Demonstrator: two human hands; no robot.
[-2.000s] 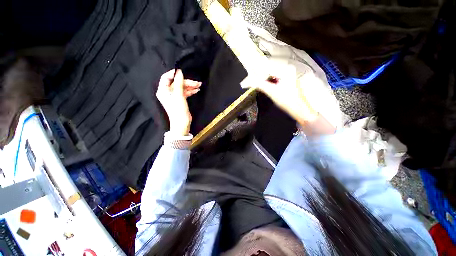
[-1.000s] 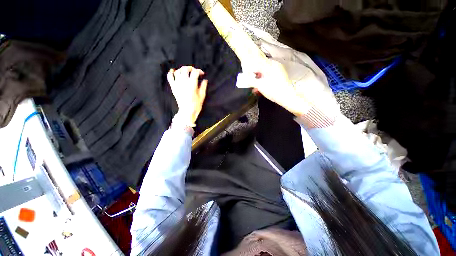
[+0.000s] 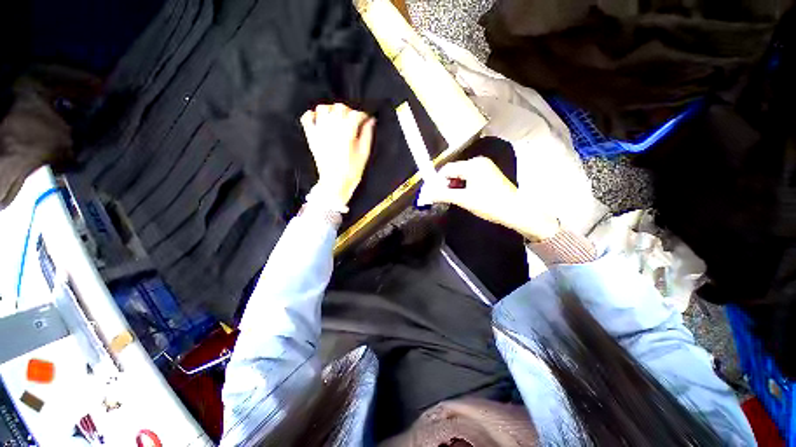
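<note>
A black pleated garment [image 3: 201, 131] lies over a board [image 3: 436, 79] with a yellow-tan wooden edge. My left hand [image 3: 339, 148] rests on the black cloth with its fingers curled; whether it pinches the cloth cannot be told. My right hand [image 3: 480, 194] is at the board's near right corner and holds a stiff white strip [image 3: 414, 140]. The strip points up and left over the black cloth. A small dark red thing shows at the right hand's fingers. A tiny white dot shows on the pleats.
A white sewing-machine table [image 3: 148, 384] is at lower left, with small items and red-orange loops [image 3: 148, 438]. Pale crumpled cloth [image 3: 550, 148] hangs right of the board. A dark brown pile [image 3: 611, 52] and a blue basket [image 3: 611, 140] are beyond it. Speckled floor shows between.
My right hand has moved down toward the board's corner, and the white strip now shows at length. My left hand has moved slightly up and right, its fingers more curled.
</note>
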